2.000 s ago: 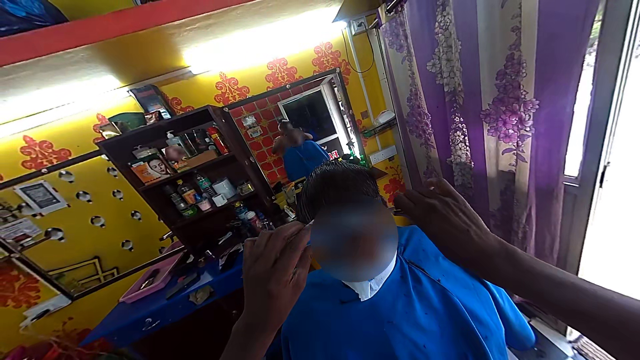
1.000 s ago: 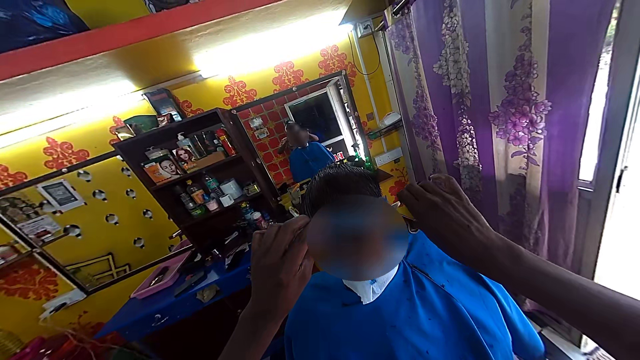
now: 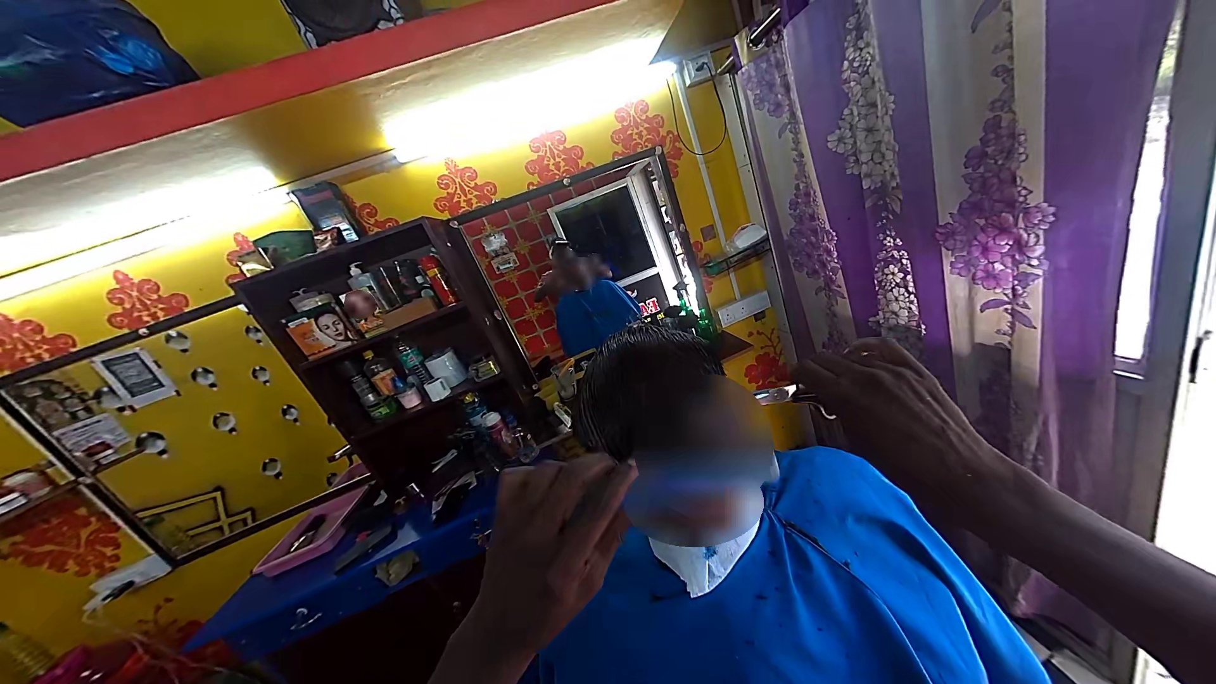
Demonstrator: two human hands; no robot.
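A seated person in a blue barber's cape (image 3: pixel 836 589) faces me, with a white neck strip (image 3: pixel 708 562) at the collar and wet-looking dark hair (image 3: pixel 636 380). My right hand (image 3: pixel 883 408), beside the head at the right, has its fingers in the handles of a pair of scissors (image 3: pixel 779 394); the metal blades point at the side of the head. My left hand (image 3: pixel 560 522) is at the head's other side, fingers bent together near the hair above the ear. Whether it holds a comb or hair cannot be told.
Behind the person, a blue counter (image 3: pixel 247 608) bears a pink tray (image 3: pixel 313 532) and tools. A dark shelf unit (image 3: pixel 427 237) holds bottles and boxes beside a wall mirror (image 3: pixel 513 285). A purple floral curtain (image 3: pixel 1073 285) hangs at the right, near a door frame (image 3: pixel 1159 380).
My right hand has moved a little away from the head, and the scissors' blades now show plainly. My left hand stays beside the head.
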